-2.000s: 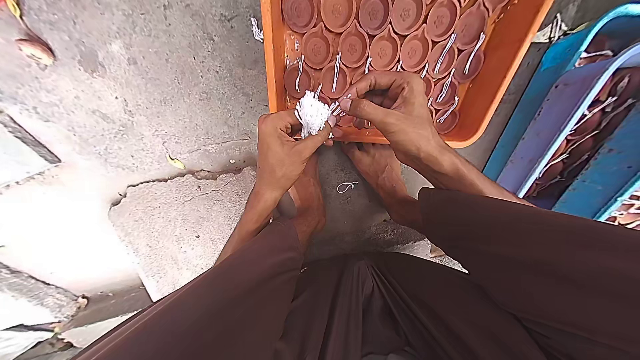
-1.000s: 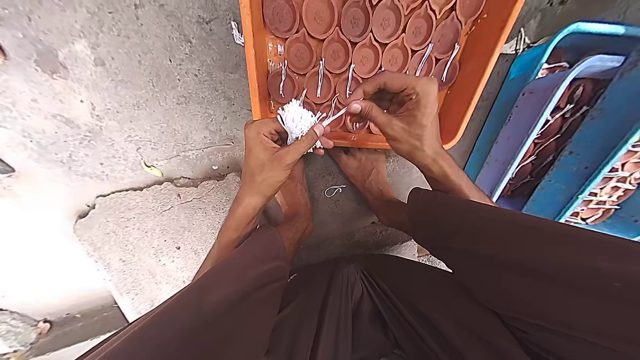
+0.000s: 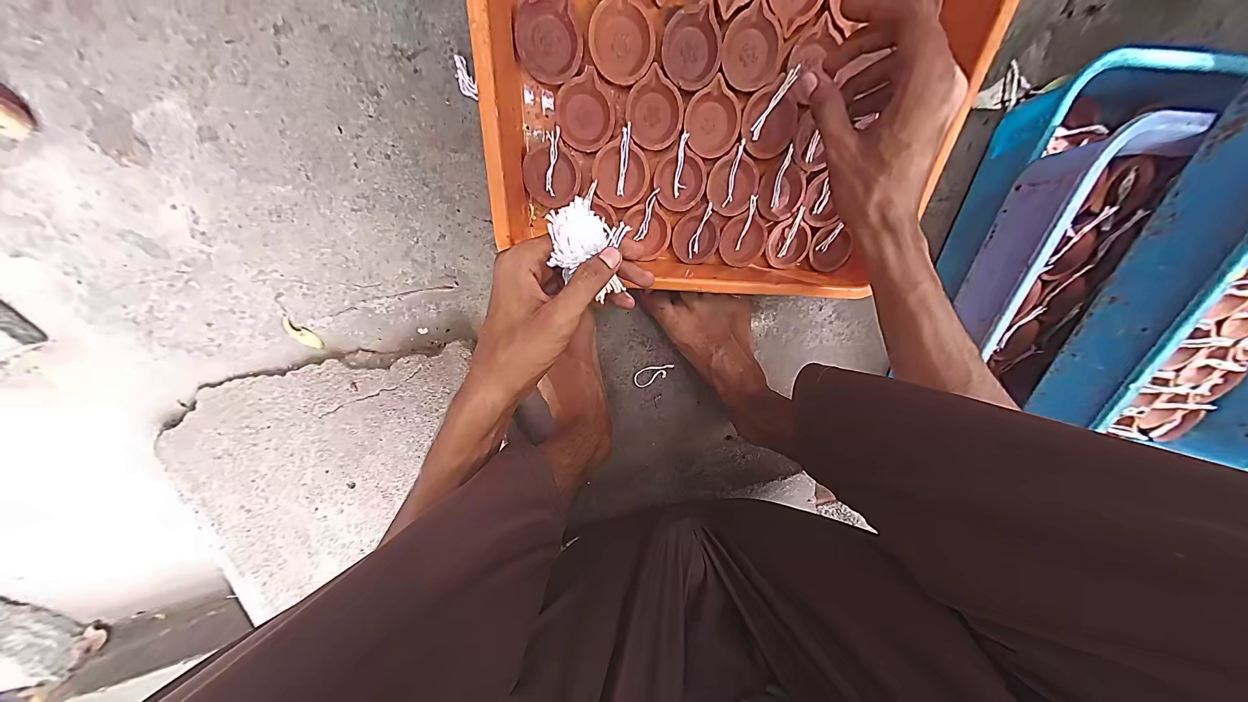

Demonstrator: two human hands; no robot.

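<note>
My left hand is closed around a bundle of white cotton wicks at the near left corner of an orange plastic tray. Rows of small clay oil lamps fill the tray. Single wicks lie in the lamps of the two nearest rows, such as one wick in a left-hand lamp. Over the tray's right side is my right hand, its thumb by the upper end of a wick lying across a lamp in a farther row. Whether its fingers pinch that wick is unclear.
To the right stand blue crates and a purple crate with more clay lamps and wicks. A loose wick lies on the concrete between my feet. Another white strand is outside the tray's left wall. Cracked concrete lies at left.
My right hand has moved from beside the wick bundle to the right side of the tray, farther from me. The left hand still holds the bundle. A wick now lies across a lamp in a farther row.
</note>
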